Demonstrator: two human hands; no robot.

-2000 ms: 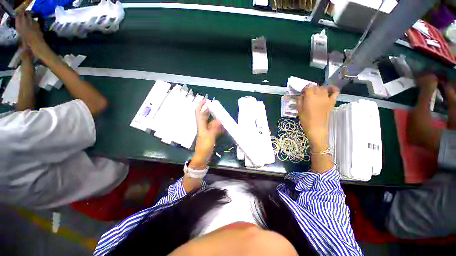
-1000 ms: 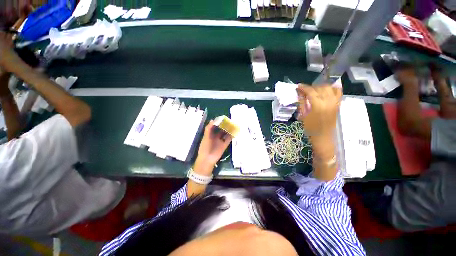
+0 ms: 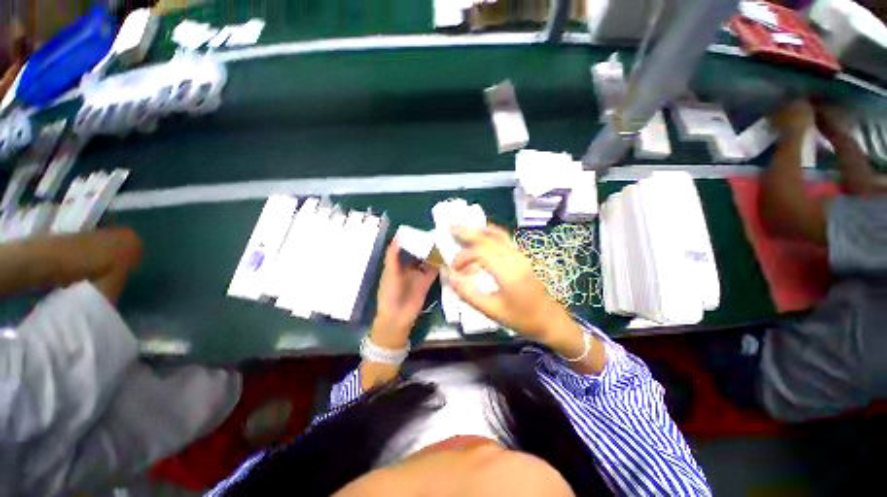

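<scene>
My left hand (image 3: 401, 291) holds a small white folding carton (image 3: 416, 243) with its end turned up, left of the flat cartons. My right hand (image 3: 501, 281) is over the flat cartons (image 3: 469, 316), its fingers closed on a small white paper (image 3: 449, 236) beside the carton's end. Part of the carton is hidden by my fingers. Small piles of leaflets (image 3: 547, 177) lie above the tangled rubber bands (image 3: 559, 254). Opened cartons (image 3: 316, 257) lie in an overlapping row at left.
A thick carton stack (image 3: 661, 248) stands at right. Single cartons (image 3: 506, 116) lie beyond the white strip (image 3: 389, 182). A grey metal post (image 3: 650, 82) slants at upper right. A blue bin (image 3: 66, 58) is far left, a red tray (image 3: 783, 41) far right. People sit on both sides.
My right hand has moved from the leaflet piles left and down to the carton in my left hand. My left hand first held a long carton slanted, then turned its open end up.
</scene>
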